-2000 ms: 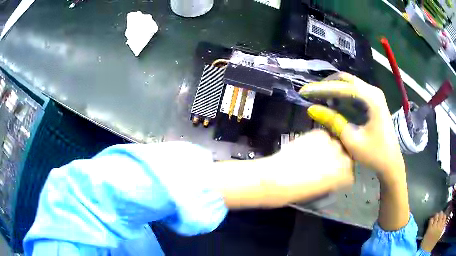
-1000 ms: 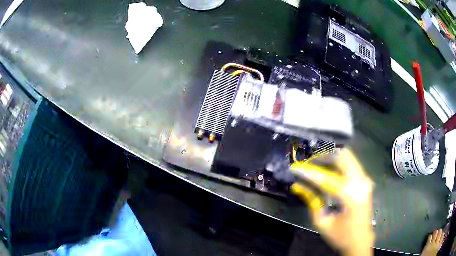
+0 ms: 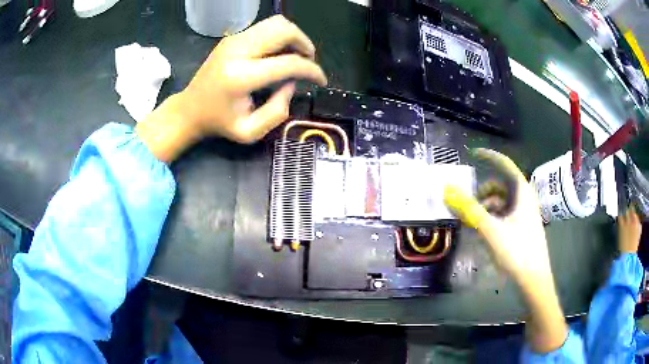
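The black jig (image 3: 341, 259) lies on the bench in front of me. A heatsink (image 3: 292, 192) with silver fins and copper pipes sits at its left; copper pipe loops (image 3: 423, 242) of another show at its lower right. A silver-white strip (image 3: 416, 188) lies flat across the jig, with a reddish patch near its middle. My right hand (image 3: 502, 213) is at the strip's right end, its yellow-cotted thumb on the strip; whether the fingers grip it is unclear. My left hand (image 3: 249, 82) is above the jig's upper left, fingers curled apart, holding nothing visible.
A second black jig (image 3: 470, 85) lies behind. A white tub (image 3: 558, 188) with red-handled tools stands at right. A crumpled white wad (image 3: 141, 77) and a translucent cup (image 3: 222, 14) are at back left. Another person's hand (image 3: 629, 229) is at the far right edge.
The strip has gone from raised and tilted to lying flat across the jig. My right hand has moved up to its right end. My left hand has come into view at upper left.
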